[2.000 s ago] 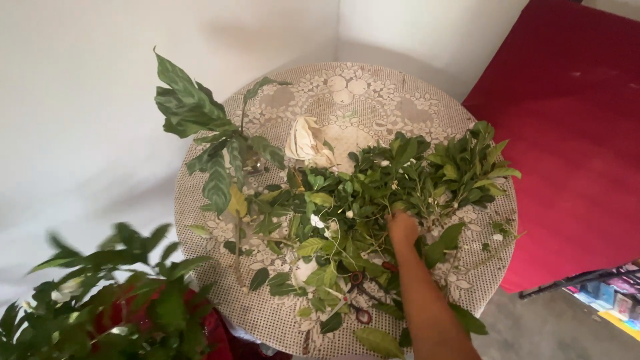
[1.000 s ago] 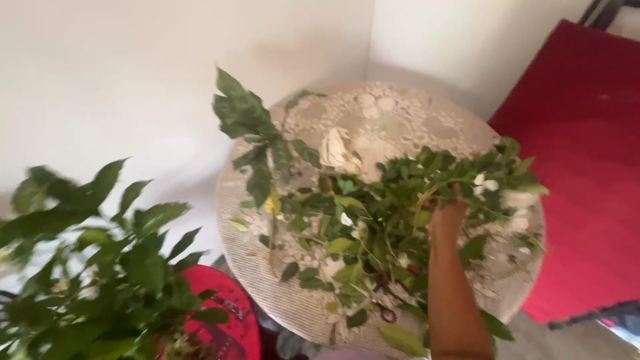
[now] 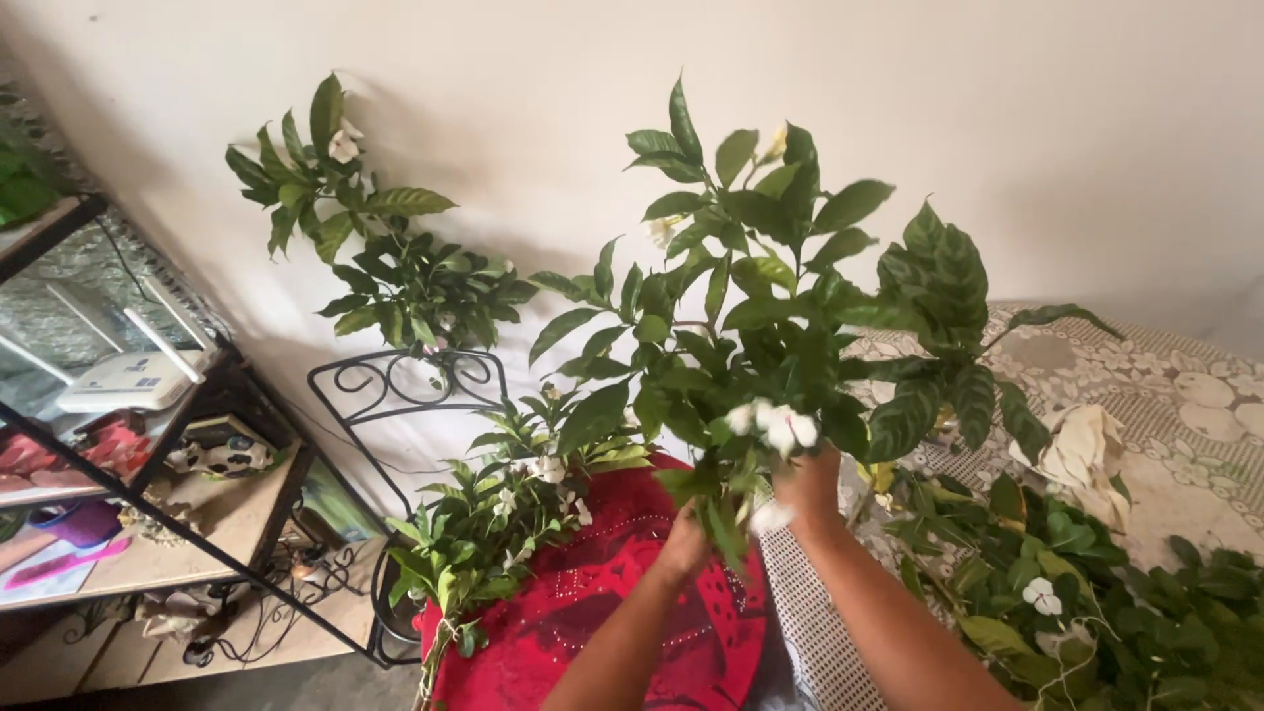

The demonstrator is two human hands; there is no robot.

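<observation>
My left hand [image 3: 688,543] and my right hand [image 3: 810,484] are both closed around the lower part of a large leafy bunch with white flowers [image 3: 750,306], held upright beside the table's edge. Leaves cover most of the fingers. A smaller bunch of leafy stems with white flowers [image 3: 494,533] lies on a red chair seat [image 3: 602,592]. To the right, cut greenery [image 3: 1066,583] is heaped on a lace tablecloth [image 3: 1185,415], next to a crumpled cream cloth [image 3: 1081,459]. Large patterned leaves [image 3: 933,286] rise behind the held bunch.
A black scrolled metal frame [image 3: 410,385] stands by the wall, with leafy stems [image 3: 425,281] above it. At the left is a metal-framed shelf unit [image 3: 227,573] holding a white router [image 3: 133,377], a cow-patterned ornament [image 3: 222,454] and a purple pot [image 3: 79,523].
The view has swung left. One hand was among the greenery on the table; now both hands hold a large flowering bunch in front of me.
</observation>
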